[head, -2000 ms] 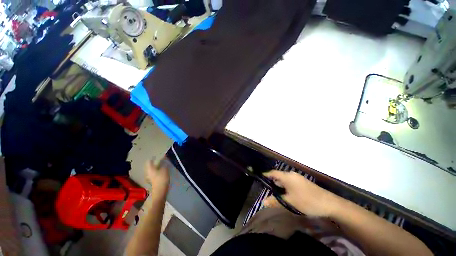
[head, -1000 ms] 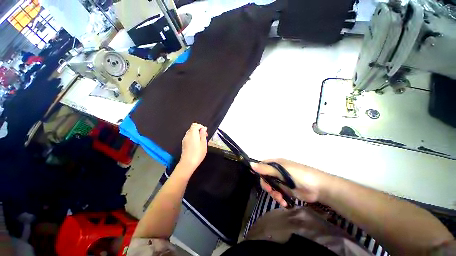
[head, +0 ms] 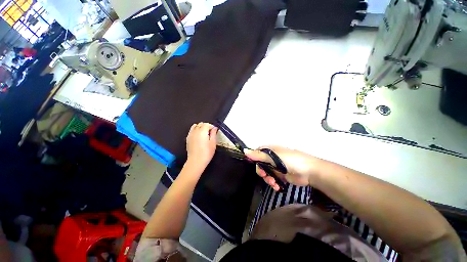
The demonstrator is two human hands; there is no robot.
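Observation:
My right hand (head: 276,166) holds the black-handled tailor's shears (head: 235,143) by the loops, with the blades pointing up and left. My left hand (head: 201,143) is at the near right edge of the stack of cut panels (head: 189,82), its fingers bent against the cloth at the blade tips. Whether it pinches an edge or a thread is too small to tell. Blue material (head: 146,146) shows under the stack. A black piece with white lines (head: 225,192) hangs below the table edge.
The sewing machine head (head: 402,51) stands at right over its needle plate (head: 348,102). A black rectangle (head: 454,94) lies under the arm. Another machine (head: 118,64) is at upper left. A red stool (head: 92,235) is at lower left. Dark cloth (head: 322,15) lies at the back.
My left hand has come up from low beside the table to the stack's edge. The shears have moved up and left, their tips now at the left fingers. The view has shifted.

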